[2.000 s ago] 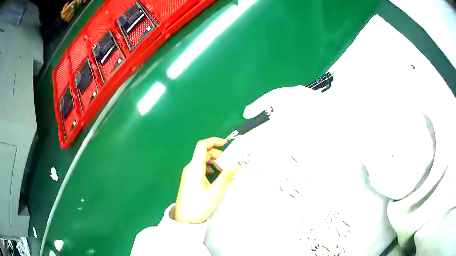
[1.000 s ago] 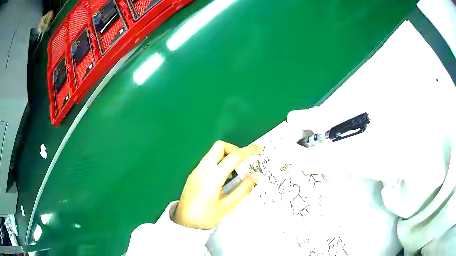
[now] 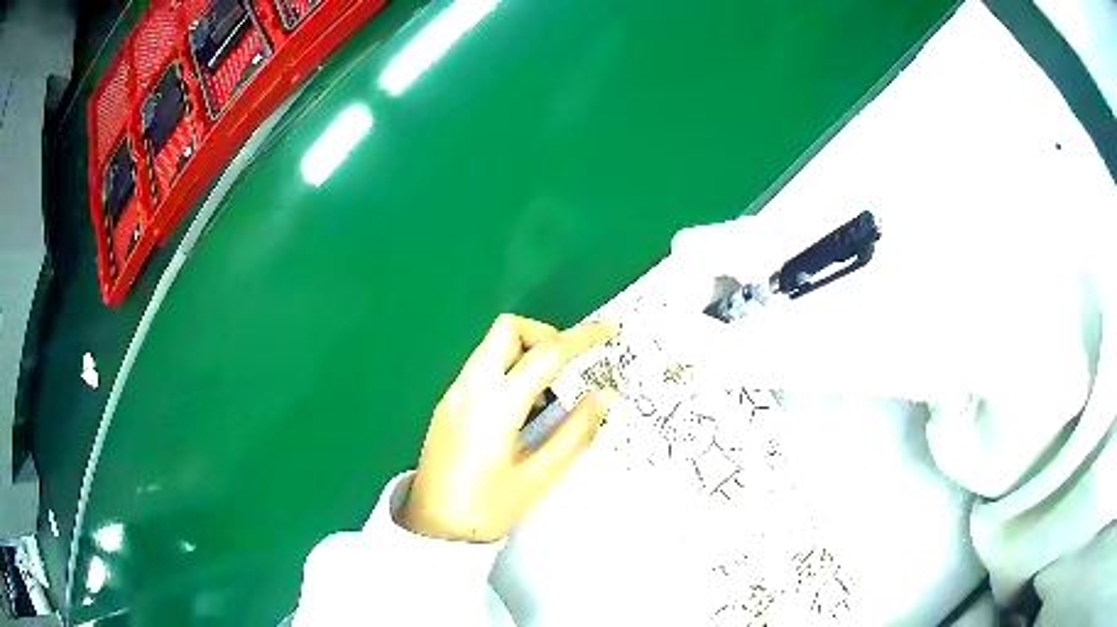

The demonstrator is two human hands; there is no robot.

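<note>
My left hand (image 3: pixel 484 429) is bare. Its thumb and forefinger rest at the edge of the white marked paper (image 3: pixel 698 447), which bears small dark strokes. A small dark and grey thing (image 3: pixel 541 423) shows between thumb and fingers; whether it is gripped is unclear. My right hand (image 3: pixel 784 337), in a white glove, is washed out against the white sheet. It holds a pen (image 3: pixel 827 257) with a black clip end up and right and a silvery part near the fingertips. The pen's tip is not clearly seen.
A red mesh tray (image 3: pixel 211 159) with several dark phone frames (image 3: pixel 163 116) lies at the far left on the glossy green surface (image 3: pixel 368 331). A white bench sheet (image 3: pixel 968 159) lies at the right. Grey machine cabinets (image 3: pixel 25 245) stand at the left edge.
The pen's visible dark part near my left fingers is gone from there, and the pen has swung within my right hand. My left fingers have closed towards the paper. The view has shifted, moving the tray up-left.
</note>
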